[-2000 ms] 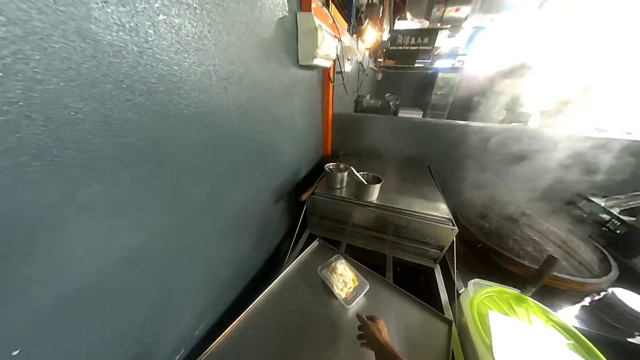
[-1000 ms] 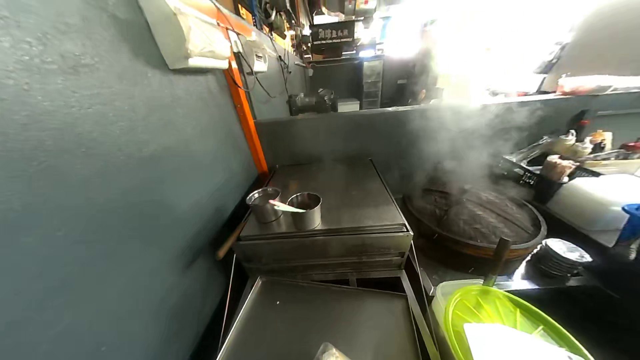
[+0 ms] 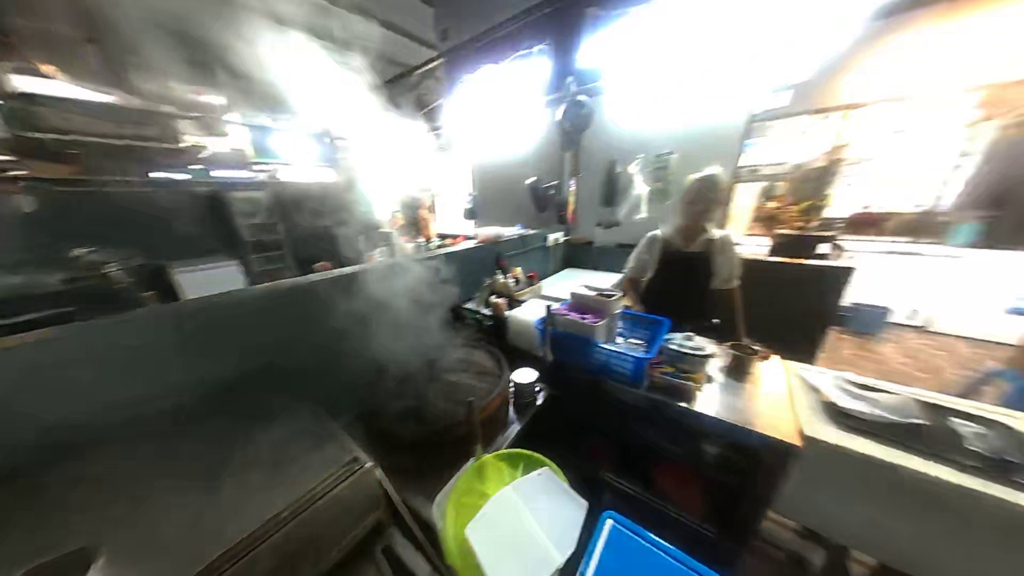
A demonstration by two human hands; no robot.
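Neither of my hands shows in the head view, so what they hold is hidden. Nearest the lower edge is a lime-green plastic basket (image 3: 506,464) with a folded white sheet (image 3: 528,524) lying on it. To its right is the corner of a blue plastic lid or tray (image 3: 632,552). A wide round pan (image 3: 500,392) with a wooden-looking rim steams behind the basket. The metal griddle or cover (image 3: 280,520) at lower left is dim and blurred.
A person in a dark apron (image 3: 680,280) stands behind the counter (image 3: 752,400). A blue basket (image 3: 644,336) with white boxes, a lidded pot (image 3: 688,352) and a stack of round dishes (image 3: 525,382) are nearby. A low grey wall (image 3: 200,344) runs along the left.
The view has swung far to the right, bringing the person and counter into sight. My hand, seen two seconds ago near a clear food container on a metal tray, is out of view.
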